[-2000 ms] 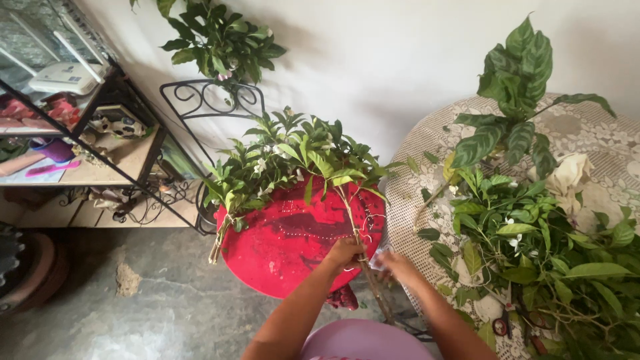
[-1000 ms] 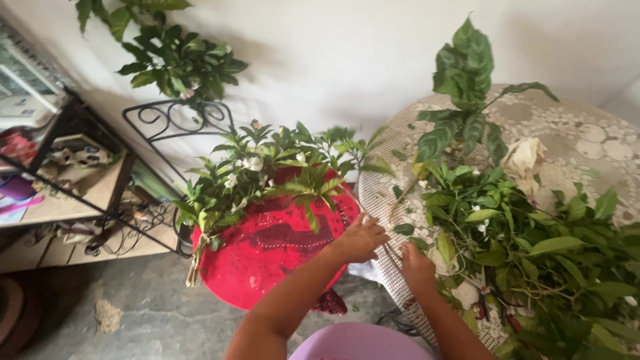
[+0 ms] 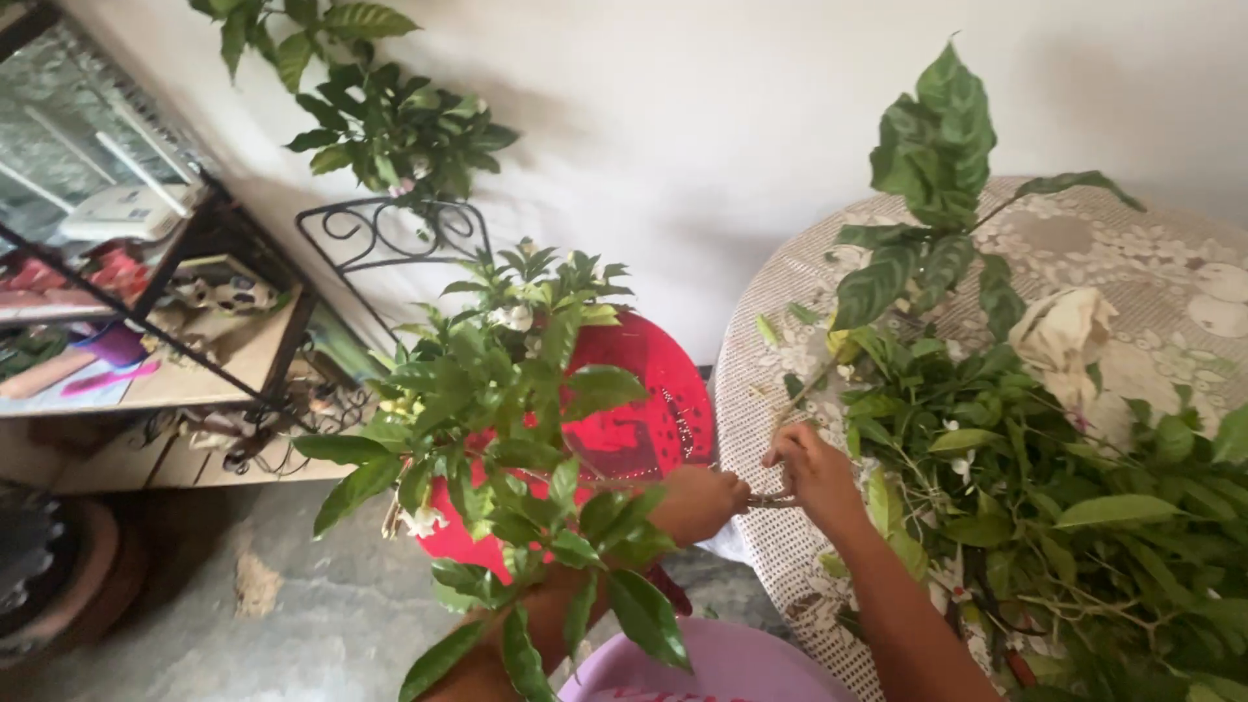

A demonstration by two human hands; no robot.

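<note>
My left hand (image 3: 697,502) is closed around the stems of a leafy branch (image 3: 526,458), whose leaves spread left over the red round seat (image 3: 634,390) and across my left forearm. Beside it, at the table edge, my right hand (image 3: 814,478) holds the brown stem ends (image 3: 772,501), fingers curled. Another bundle of leafy cuttings with white flowers (image 3: 517,317) lies on the seat, partly behind the branch. A large heap of green cuttings (image 3: 1033,487) covers the right part of the table.
A lace tablecloth (image 3: 780,331) covers the round table, where a broad-leaved stem (image 3: 941,195) and a crumpled cream cloth (image 3: 1063,336) rest. A lilac plastic rim (image 3: 712,663) is just below me. A black metal chair back (image 3: 400,234) and a shelf (image 3: 234,361) stand left.
A leafy branch now extends left from my hands across the seat and my left forearm. In the frame from one second ago my hands were apart near the table edge.
</note>
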